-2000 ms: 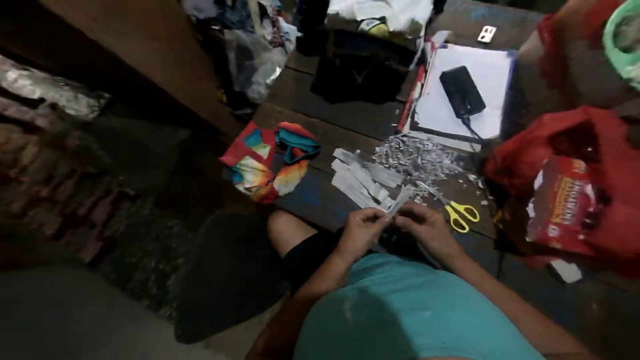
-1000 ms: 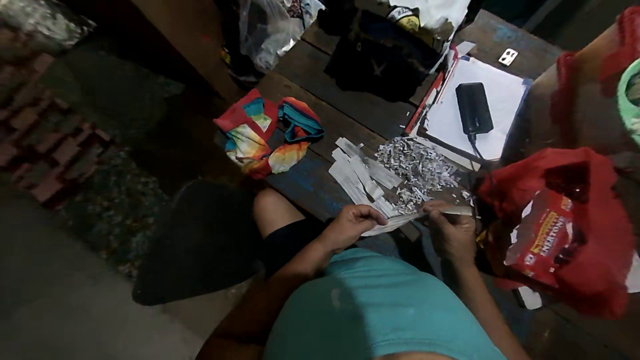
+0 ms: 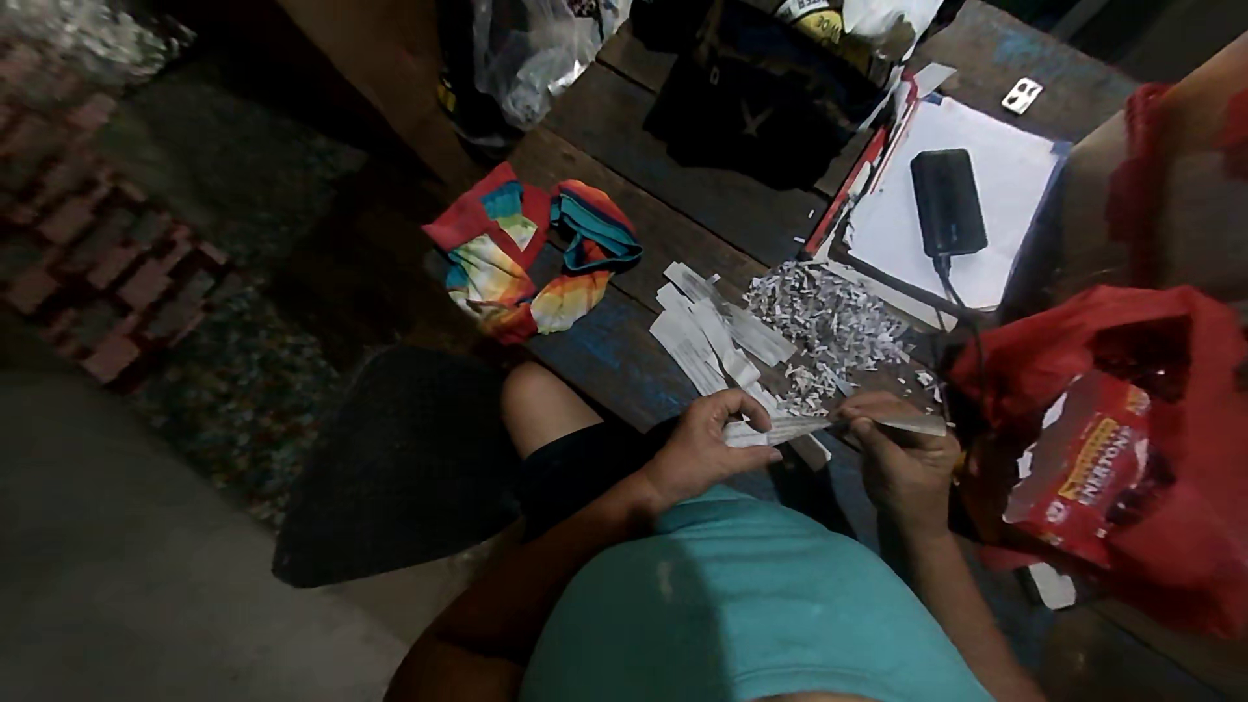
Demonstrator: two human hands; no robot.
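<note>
Between my two hands a narrow strip of printed paper (image 3: 801, 427) is stretched out. My left hand (image 3: 717, 441) pinches its left end between thumb and fingers. Toward the other end, my right hand (image 3: 902, 453) grips the strip, and part of it sticks out past the fingers. Just beyond my hands, a bunch of cut paper strips (image 3: 697, 336) lies on the dark wooden table (image 3: 624, 375). A heap of small paper shreds (image 3: 829, 317) touches the strips on their right. Only a bit of yellow shows beside my right hand; what it belongs to is hidden.
A colourful cloth (image 3: 517, 258) lies at the table's left edge. Behind the shreds, a black device (image 3: 948, 203) with a cable rests on white paper (image 3: 1009, 175). A red plastic bag (image 3: 1194, 390) with a red packet (image 3: 1087, 468) stands at right. A black bag (image 3: 765, 97) sits at the back.
My hands have moved apart along the paper since two seconds ago, when they were close together. The yellow-handled scissors, seen then beside my right hand, are now mostly hidden. The view has shifted.
</note>
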